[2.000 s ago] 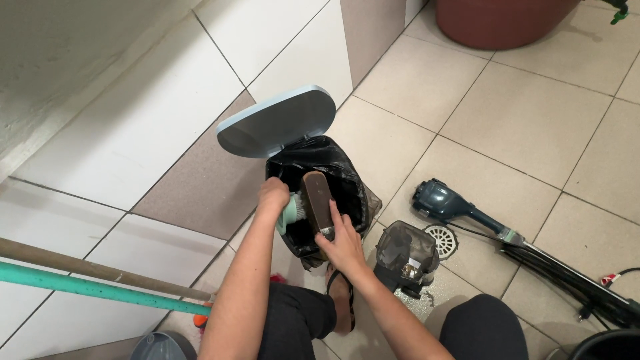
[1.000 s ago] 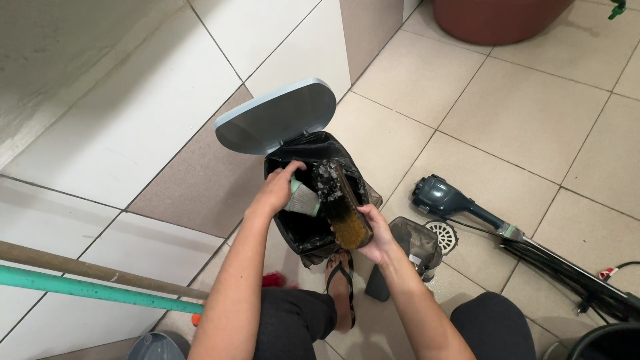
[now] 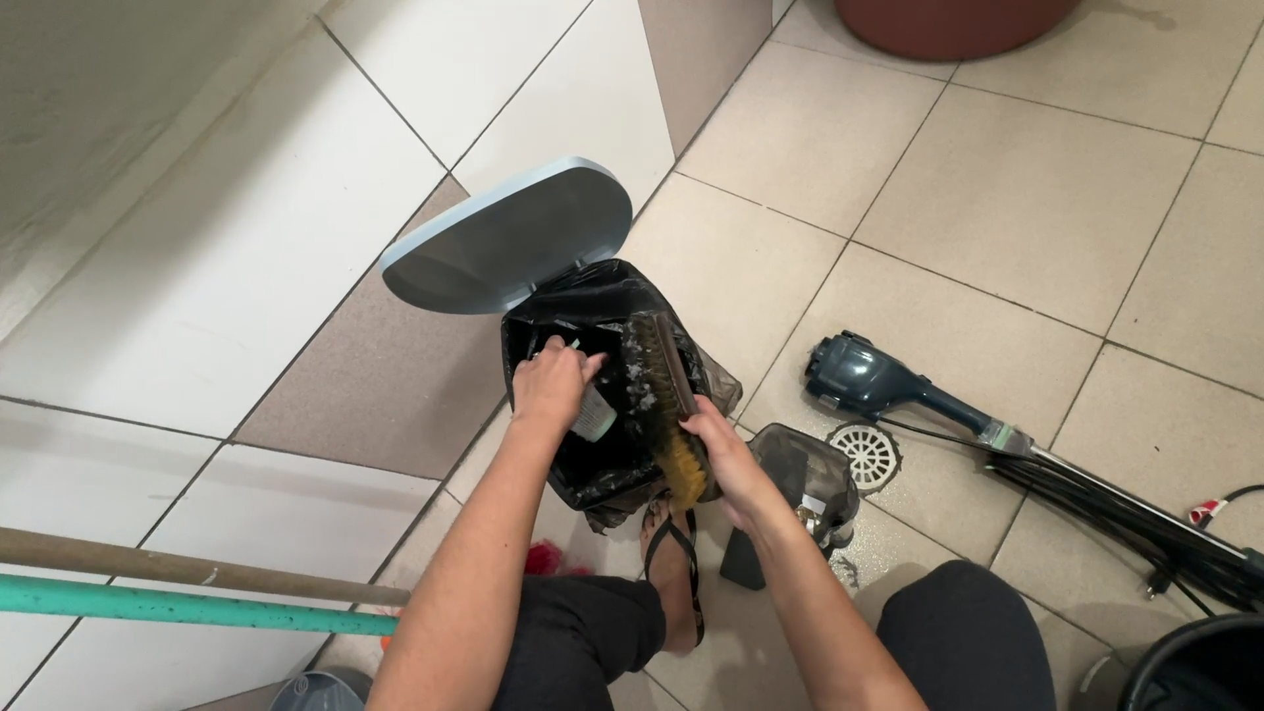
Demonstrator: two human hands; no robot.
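A trash bin (image 3: 592,509) lined with a black plastic bag stands below me, its grey-blue lid (image 3: 513,232) tipped up toward the wall. My right hand (image 3: 726,459) grips the lower end of a brown-backed bristle brush (image 3: 652,385) over the bin's right side. The bristles face left; greyish lint clings to the dark part and the near end is yellow. My left hand (image 3: 553,380), over the bin's left part, holds a small pale green brush (image 3: 594,413) with light bristles pointing down. Its handle is mostly hidden by my fingers.
Right of the bin, a translucent dust container (image 3: 805,474) with debris inside lies by a round white drain cover (image 3: 865,458). A dark stick vacuum (image 3: 869,375) with a cable lies farther right. Two poles (image 3: 197,604) are at left, a reddish-brown tub (image 3: 958,25) at top, a black bucket (image 3: 1200,662) lower right.
The brown-backed brush has turned from showing its back to showing its bristles to the left. Both hands remain over the bin with the brushes.
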